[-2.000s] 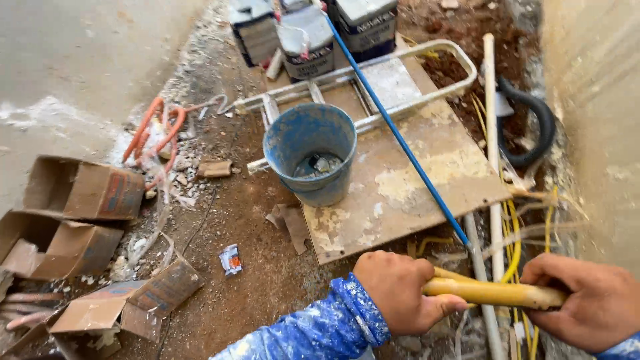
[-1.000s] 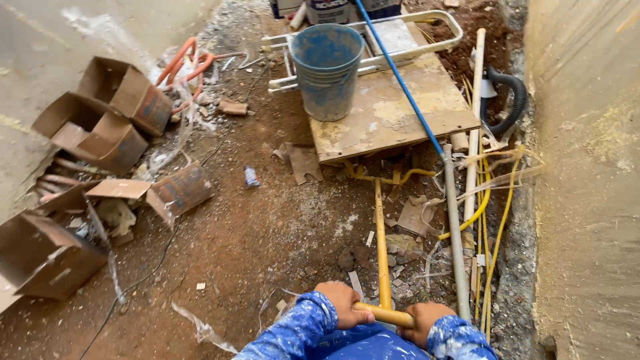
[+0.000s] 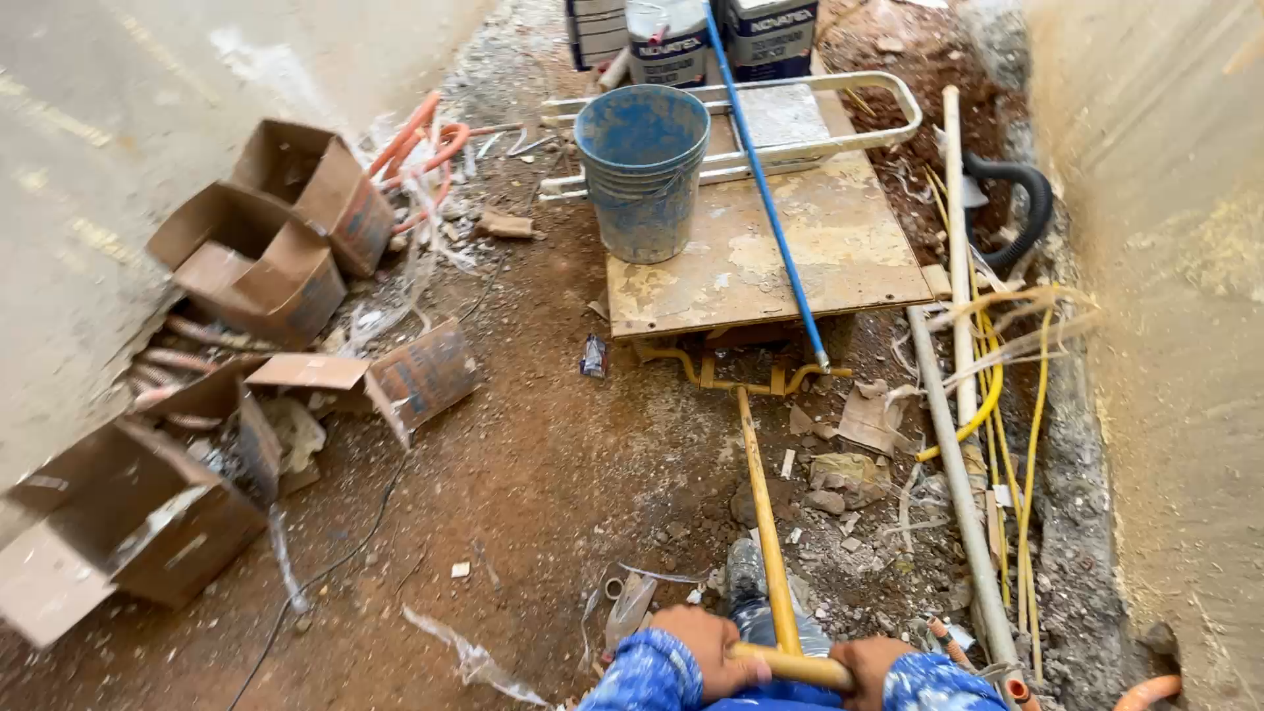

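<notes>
Both my hands grip the yellow T-handle (image 3: pixel 785 667) of a cart at the bottom of the head view, my left hand (image 3: pixel 703 647) on its left end and my right hand (image 3: pixel 869 664) on its right end. From the handle a yellow pull bar (image 3: pixel 765 513) runs forward to the yellow front frame under a plywood deck (image 3: pixel 770 267). The deck carries a blue plastic bucket (image 3: pixel 642 178), a metal stepladder (image 3: pixel 820 128) lying flat and a long blue pole (image 3: pixel 770 197) across it. Paint containers (image 3: pixel 670 49) stand at the far end.
Opened cardboard boxes (image 3: pixel 247 267) and orange corrugated conduit (image 3: pixel 430 148) lie along the left wall. To the right are long pipes (image 3: pixel 958 484), yellow tubing (image 3: pixel 1032 444), a black corrugated hose (image 3: pixel 1032 212) and a rough wall (image 3: pixel 1165 346). Rubble, plastic scraps and a thin black cable litter the dirt floor.
The handle, close to the camera two seconds ago, is now lower in view, and the pull bar shows in full. Both hands remain on it. The view has shifted.
</notes>
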